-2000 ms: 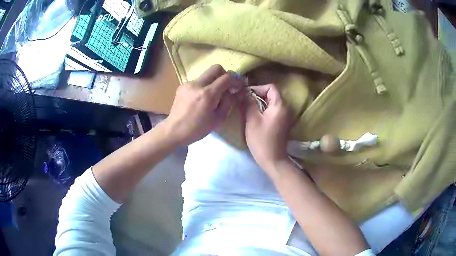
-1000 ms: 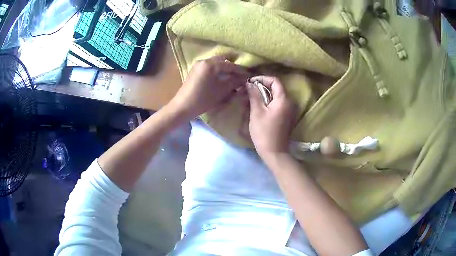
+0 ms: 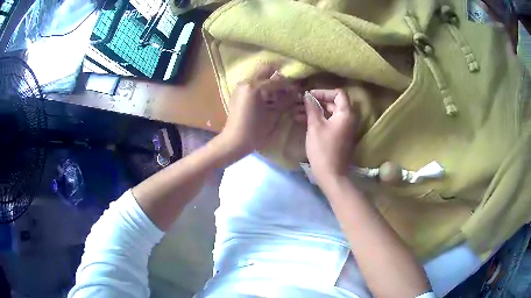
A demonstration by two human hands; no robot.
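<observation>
The mustard-yellow jacket [image 3: 466, 139] lies spread over the table and my lap, with toggle fastenings [image 3: 424, 45] at the upper right. My left hand [image 3: 259, 107] is bent over the jacket's opening, fingertips together near a small pale tip; what it pinches is too blurred to name. My right hand [image 3: 329, 125] is close beside it, thumb and forefinger pinching a thin pale cord [image 3: 315, 102]. A round wooden bead [image 3: 389, 171] on a cord with a white cloth or paper end lies on the jacket, right of my right wrist.
A green-gridded black box [image 3: 137, 43] and clear plastic [image 3: 52, 52] are at the upper left. The brown table edge [image 3: 180, 105] runs left of the jacket. A black fan [image 3: 20, 139] stands at the far left.
The cord in my right hand shows less of its loop. Both hands and the whole view have shifted slightly to the right. A small pale tip now shows above my left fingers.
</observation>
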